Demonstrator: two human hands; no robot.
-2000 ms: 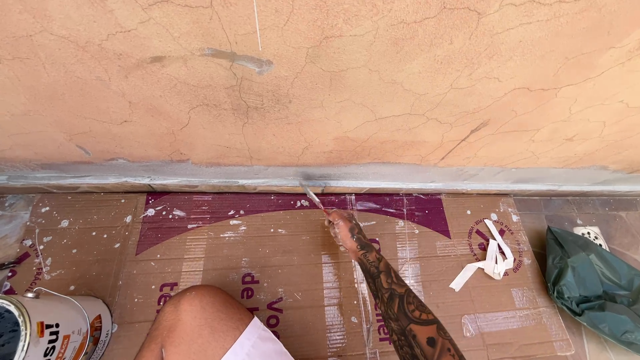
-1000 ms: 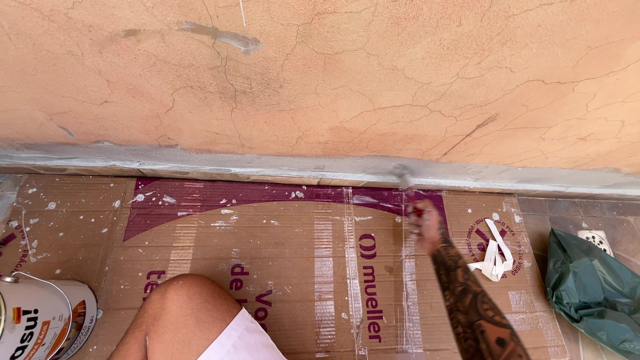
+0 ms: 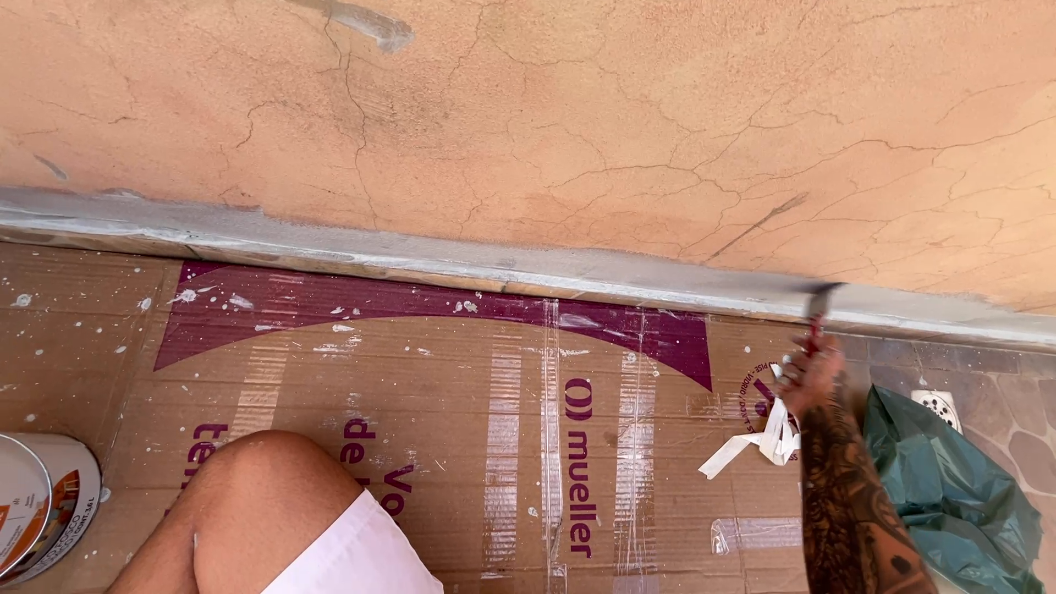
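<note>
My right hand [image 3: 813, 375], at the end of a tattooed forearm, grips the red handle of a paintbrush [image 3: 818, 309]. The brush's dark tip is blurred and lies against the grey band [image 3: 594, 268] along the foot of the cracked orange plaster wall [image 3: 528, 124]. Wet-looking pale grey covers the band's lower edge. White strips of tape [image 3: 775, 437] lie on the cardboard just below my right hand. My left hand is out of view.
Paint-spattered cardboard [image 3: 445, 371] covers the floor along the wall. A paint can [image 3: 49, 503] stands at the lower left, near my bent knee [image 3: 272, 478]. To the right lie a green plastic bag [image 3: 949, 495] and a white floor drain cover [image 3: 937, 404] on stone-patterned flooring.
My right hand has moved rightward along the wall's foot with the brush, from the middle of the cardboard to near its right end. The view has tilted somewhat.
</note>
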